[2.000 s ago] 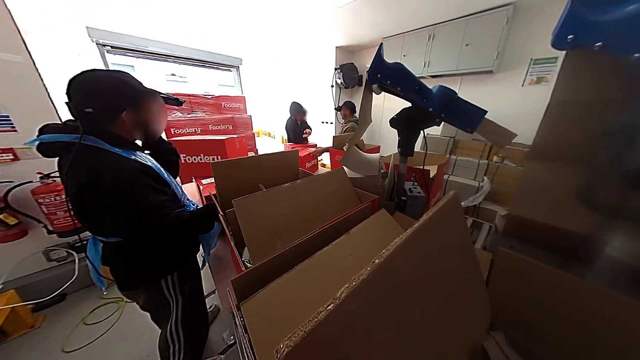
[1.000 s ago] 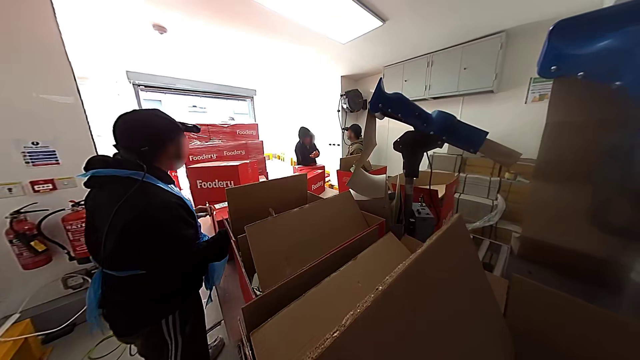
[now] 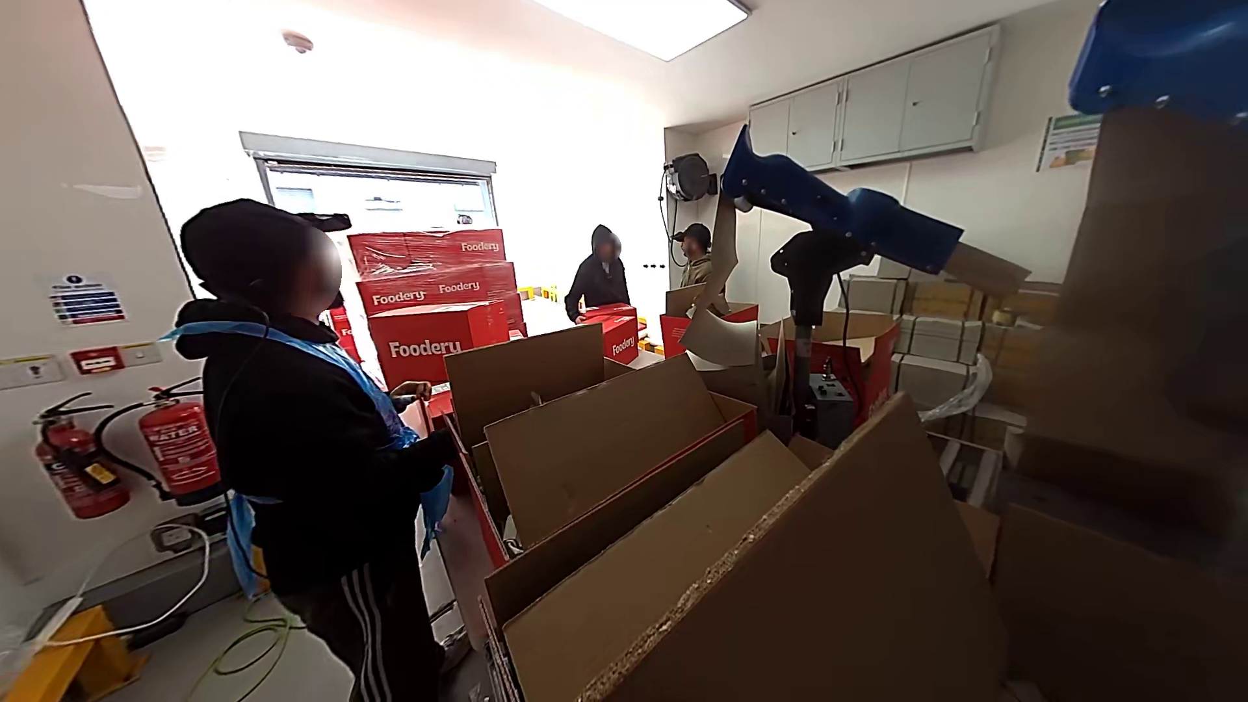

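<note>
Neither my left hand nor my right hand shows in the head view. Close in front stands a large raised cardboard flap (image 3: 809,585). Just beyond it lie open red cartons with brown insides, one with an upright flap (image 3: 604,444) and another with a sloping flap (image 3: 653,546). Above the row, a blue plastic-and-metal guide of a carton-taping machine (image 3: 838,210) is tilted on a post, and a grey control box (image 3: 831,405) sits lower on it. A second blue part (image 3: 1160,58) hangs at the top right.
A co-worker in a dark hooded top and blue apron (image 3: 322,409) stands left beside the cartons. Red boxes (image 3: 439,336) are stacked behind, where two more people stand. Fire extinguishers (image 3: 180,444) hang on the left wall; a green hose (image 3: 249,639) lies on the floor.
The co-worker on the left has turned slightly, and a hand now shows near the cartons. The cartons have not plainly moved.
</note>
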